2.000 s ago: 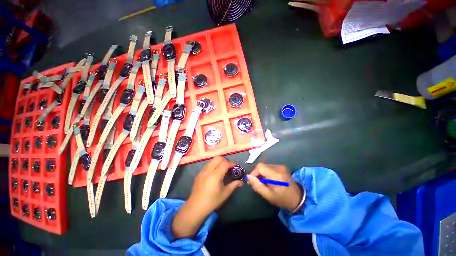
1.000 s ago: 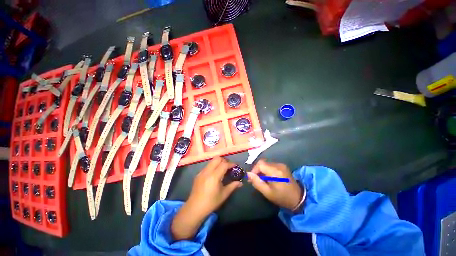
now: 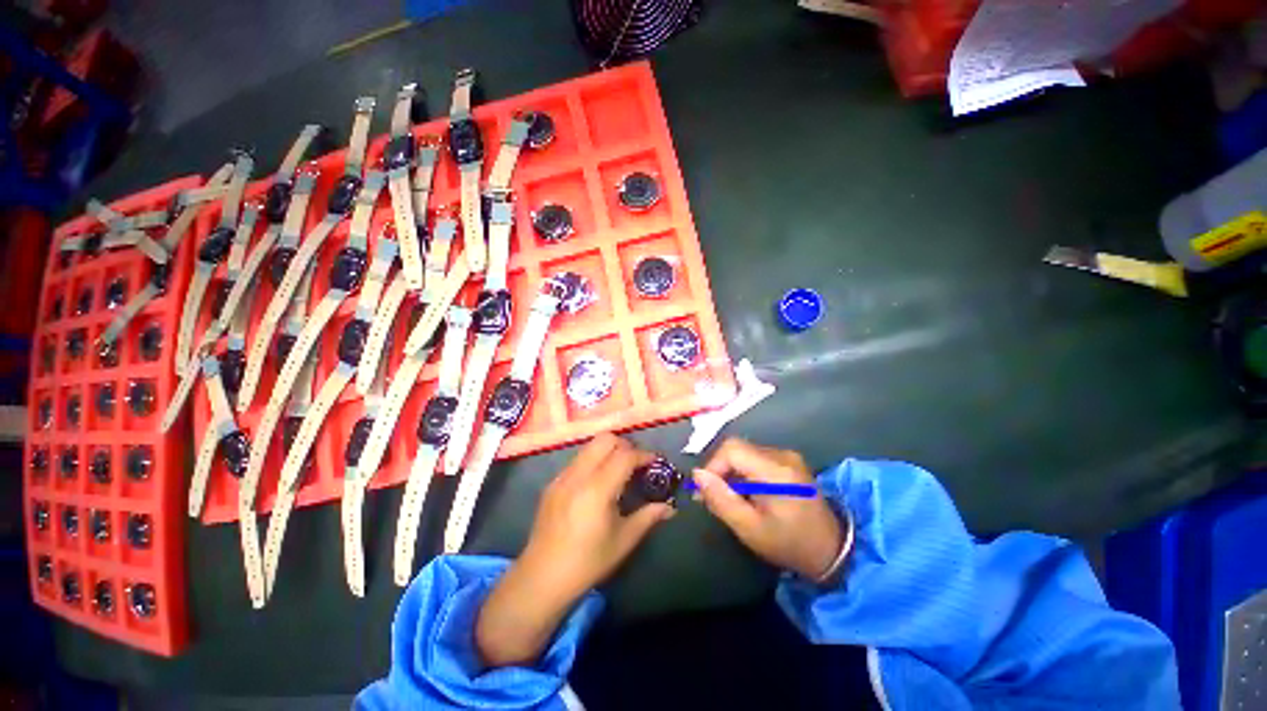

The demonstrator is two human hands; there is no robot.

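Observation:
My left hand [image 3: 586, 521] holds a dark round watch head [image 3: 659, 481] between thumb and fingers, just in front of the orange-red tray. My right hand [image 3: 773, 517] holds a slim blue stick [image 3: 773, 489] like a pen. The stick's left end is at the right edge of the watch head; whether it touches cannot be told. A small round blue cap [image 3: 799, 308] stands on the dark green mat. A crumpled white wipe [image 3: 732, 407] lies at the tray's lower right corner.
Two orange-red trays [image 3: 706, 299] hold watch heads, with beige-banded watches [image 3: 509, 403] lying across them. At right are a yellow-handled knife [image 3: 1139, 274] and a translucent bottle [image 3: 1212, 222]. A black fan grille [image 3: 635, 25] and a printed sheet [image 3: 1021, 56] are at the back.
The blue stick and my right hand have shifted slightly to the right, and the stick lies more level. My left hand still holds the watch head in nearly the same place.

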